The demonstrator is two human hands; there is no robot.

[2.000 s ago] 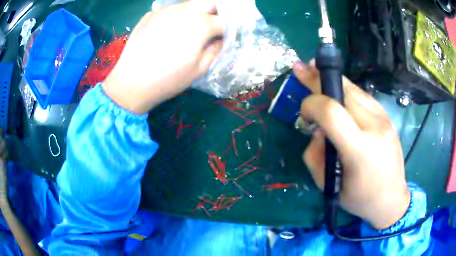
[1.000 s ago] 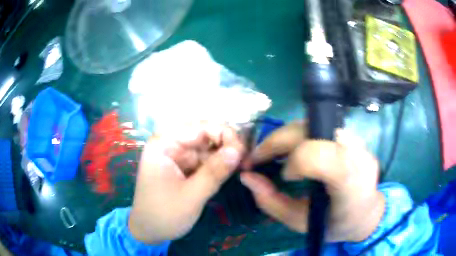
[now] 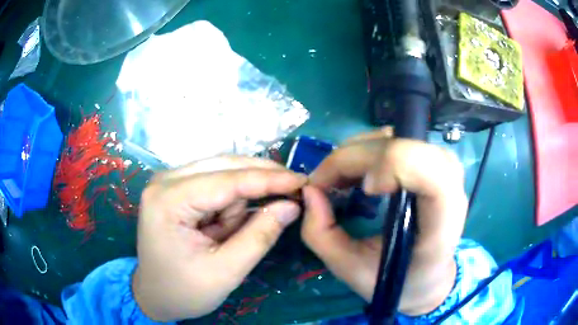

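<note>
My left hand (image 3: pixel 209 232) and my right hand (image 3: pixel 405 209) meet at the fingertips in the middle. Something tiny and dark shows between the left thumb and fingers; it is too small to name. The right thumb and index finger pinch at the same spot. The soldering iron (image 3: pixel 404 114), with a black handle, also lies across my right hand, its metal end pointing away. A blue block (image 3: pixel 310 154) with a white edge lies just behind the fingertips, partly hidden. The plastic bag of parts (image 3: pixel 190 95), glaring white, lies beyond my left hand.
Red wires (image 3: pixel 85 174) are piled at left beside a blue bin (image 3: pixel 26 149); more lie near the front edge. A clear disc (image 3: pixel 104 28) is at the far left. The black soldering station (image 3: pixel 475 114) with a yellow sponge (image 3: pixel 491 60) is at right, then a pink-red mat (image 3: pixel 550 165).
My left hand has left the plastic bag and come to my right fingertips. My right hand has moved off the blue block, still holding the iron. The view has shifted.
</note>
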